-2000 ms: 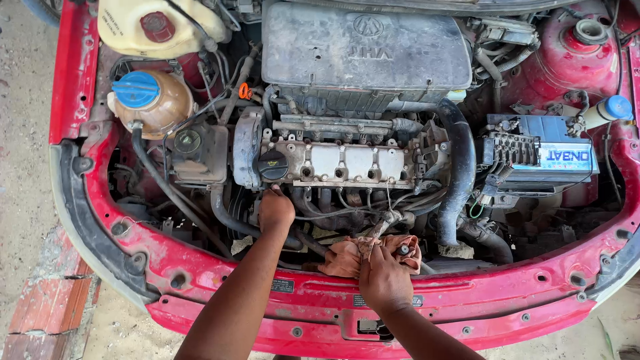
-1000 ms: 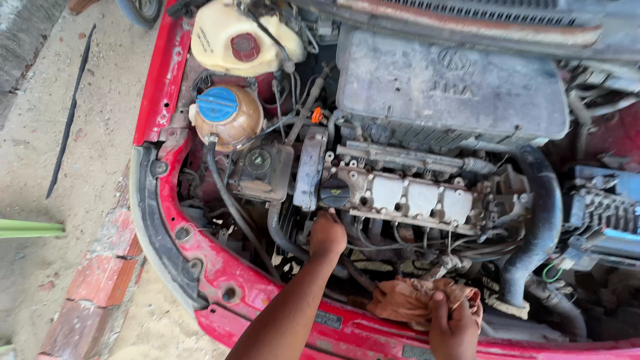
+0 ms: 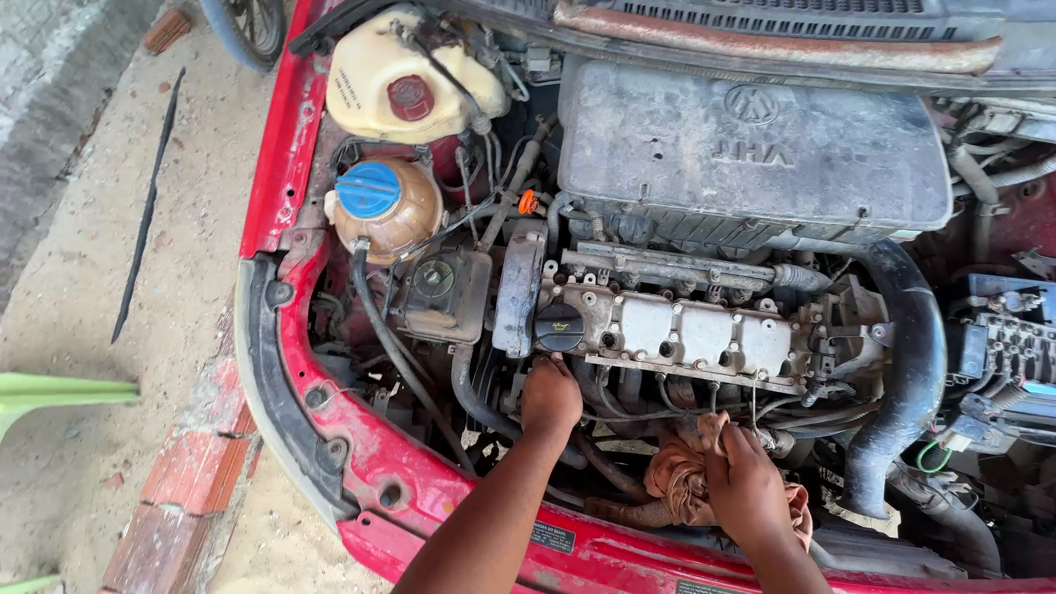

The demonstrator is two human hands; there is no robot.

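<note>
In the head view my left hand (image 3: 551, 396) reaches to the front edge of the engine's valve cover (image 3: 685, 334), just below the black oil filler cap (image 3: 559, 327). Its fingertips point away from me, and what they touch or hold is hidden. My right hand (image 3: 742, 474) grips an orange-brown cloth (image 3: 681, 478), bunched up in front of the engine among the hoses. A flap of the cloth shows between thumb and fingers.
Around the engine are a blue-capped coolant reservoir (image 3: 388, 210), a cream fluid tank (image 3: 388, 82), a grey air filter housing (image 3: 751, 148), a thick black hose (image 3: 907, 371) and a battery (image 3: 1023, 330). The red front panel (image 3: 610, 544) runs below the hands.
The view has shifted left since the first frame. My right hand has lifted part of the cloth toward the engine since one second ago. My left hand stays below the filler cap.
</note>
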